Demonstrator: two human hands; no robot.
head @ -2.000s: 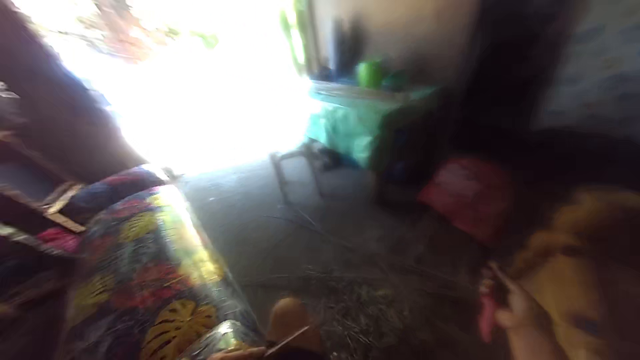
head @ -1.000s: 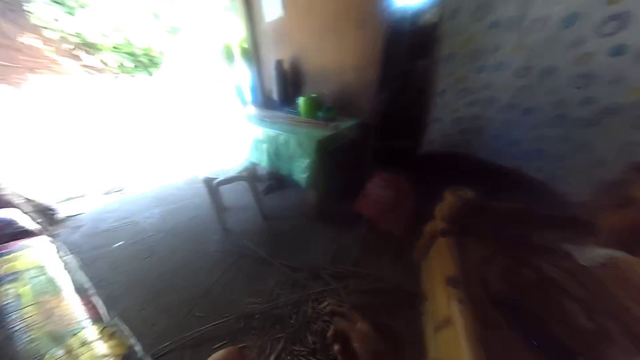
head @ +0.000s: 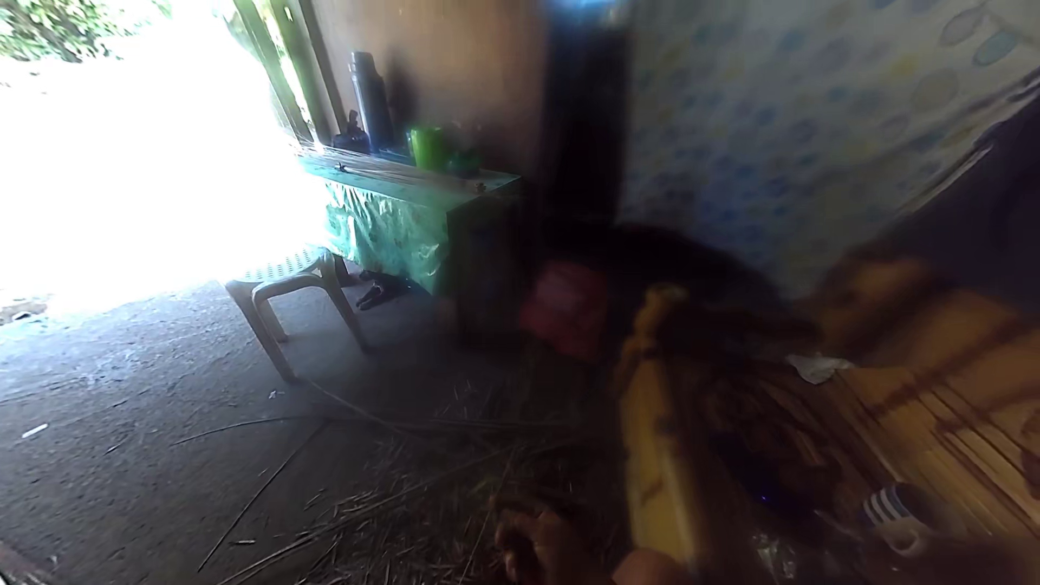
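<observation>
At the bottom edge, in deep shadow, is a blurred form with curled digits, apparently my right hand (head: 540, 543); whether it holds anything cannot be made out. It is over the thin sticks and plant scraps (head: 366, 520) strewn on the dark floor. A rounded patch of bare skin, possibly a knee (head: 650, 567), shows just to its right. My left hand is out of view.
A plastic stool (head: 284, 272) stands by a table with a green cover (head: 390, 227), which bears a tall flask (head: 371, 101) and a green container (head: 426, 148). At right, a striped mug (head: 894, 512) rests on a wooden slatted surface (head: 918, 422) with a raised yellowish edge (head: 654, 455). A red object (head: 565, 305) is beyond.
The view has swung right. The patterned, shiny covering at left has gone out of view. Two seconds ago my right hand was at the right, around a pinkish-red object; that object is no longer visible there.
</observation>
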